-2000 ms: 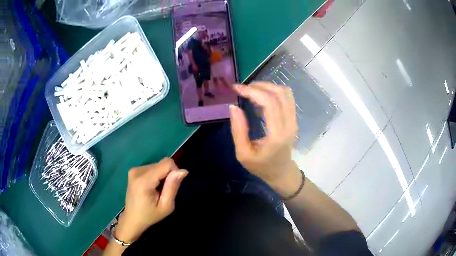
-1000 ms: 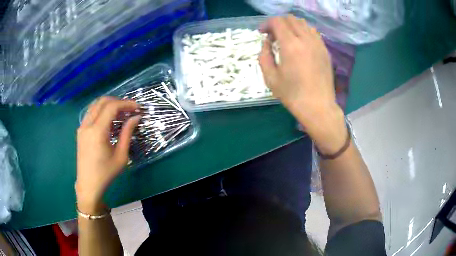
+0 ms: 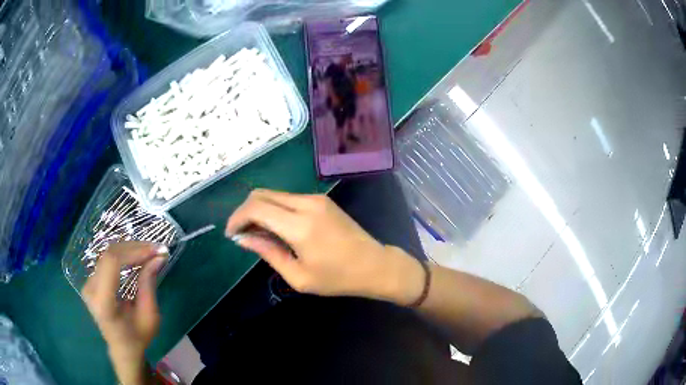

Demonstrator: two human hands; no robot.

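Observation:
My left hand (image 3: 124,289) is over the front of the smaller tub (image 3: 177,259) and pinches a thin stem (image 3: 198,233) that points right toward my right hand. My right hand (image 3: 308,241) is at the bench's front edge, thumb and fingers closed on a small piece (image 3: 238,238), mostly hidden, perhaps a white sleeve. The stem and the right fingertips are a little apart. The smaller tub holds loose silvery stems with dark parts. The larger tub (image 3: 301,116), full of white sleeves (image 3: 207,120), stands behind it.
A smartphone (image 3: 352,98) with a lit screen lies right of the larger tub. Blue-edged blister trays (image 3: 53,143) are stacked at left. Clear bags (image 3: 226,15) lie at the back and lower left. A ribbed clear tray (image 3: 451,177) is below the bench's edge, over pale floor.
My right hand has left the larger tub and come near the bench edge. My left hand now holds a stem out of the smaller tub. The view has turned, showing the phone fully.

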